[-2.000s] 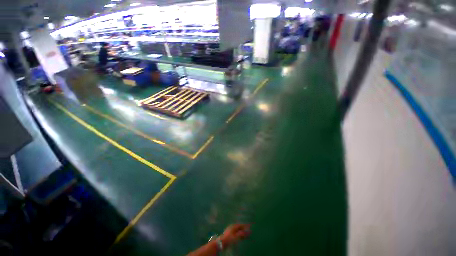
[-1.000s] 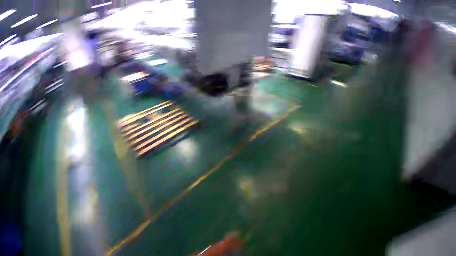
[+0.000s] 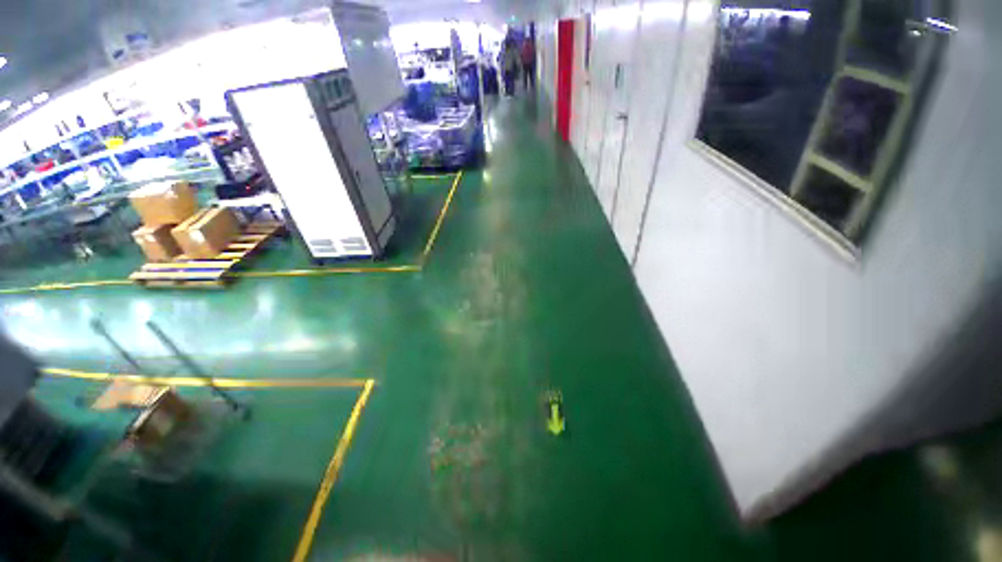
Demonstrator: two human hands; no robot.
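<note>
Neither of my hands shows clearly; a faint reddish sliver at the bottom edge is too small to identify. Nearest in front is the glossy green floor [image 3: 494, 362] of a walkway. A small yellow-green arrow mark [image 3: 555, 414] lies on it. Yellow floor tape [image 3: 338, 461] forms a corner to the left. At the lower left, an open brown carton [image 3: 159, 419] stands beside a blurred pale metal frame [image 3: 198, 370].
A white wall with a window [image 3: 808, 110] runs along the right, past a red panel [image 3: 565, 79]. A tall white cabinet [image 3: 313, 165] stands left, near cartons [image 3: 206, 232] on a wooden pallet [image 3: 181, 273]. Wrapped blue goods [image 3: 440, 123] and people [image 3: 511, 64] are farther back.
The view has moved forward along the walkway and turned. The empty pallet has left view; the white cabinet and carton-loaded pallet appear nearer. The hand seen low in the earlier frames no longer shows clearly.
</note>
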